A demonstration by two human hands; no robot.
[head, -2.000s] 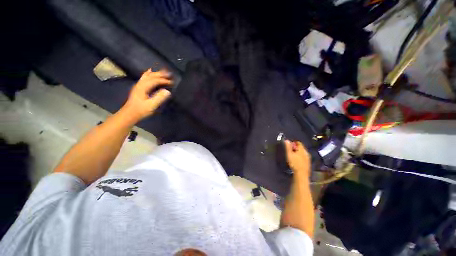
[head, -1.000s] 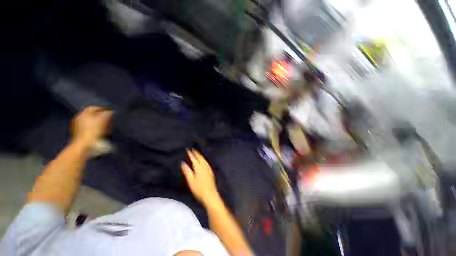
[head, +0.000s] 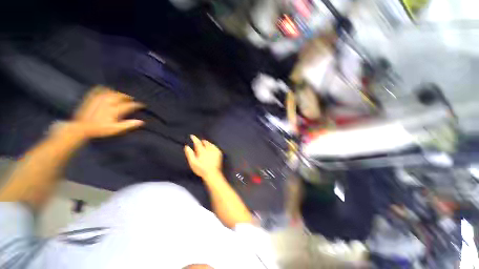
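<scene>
The dark cloth point(head: 157, 142) lies across the table under both hands; the picture is blurred. My left hand point(head: 107, 113) is over the cloth at the left, fingers apart and pointing right, with nothing seen in it. My right hand point(head: 205, 156) is on the cloth near the middle, fingers a little apart, with nothing seen in it. A small red thing, perhaps the thread snips point(head: 256, 179), lies on the cloth to the right of my right hand. A navy garment point(head: 160, 71) lies beyond the dark cloth.
A white ledge point(head: 362, 142) stands at the right, with red things at its near end. White scraps point(head: 269, 88) and a yellowish cord point(head: 291, 107) are beside the table's right end. Pale floor point(head: 86, 197) shows at the lower left. Blurred clutter fills the far right.
The view has swung right. My right hand has moved left from the table's right end onto the middle of the cloth. The red thing now lies apart from it. My left hand's fingers have spread.
</scene>
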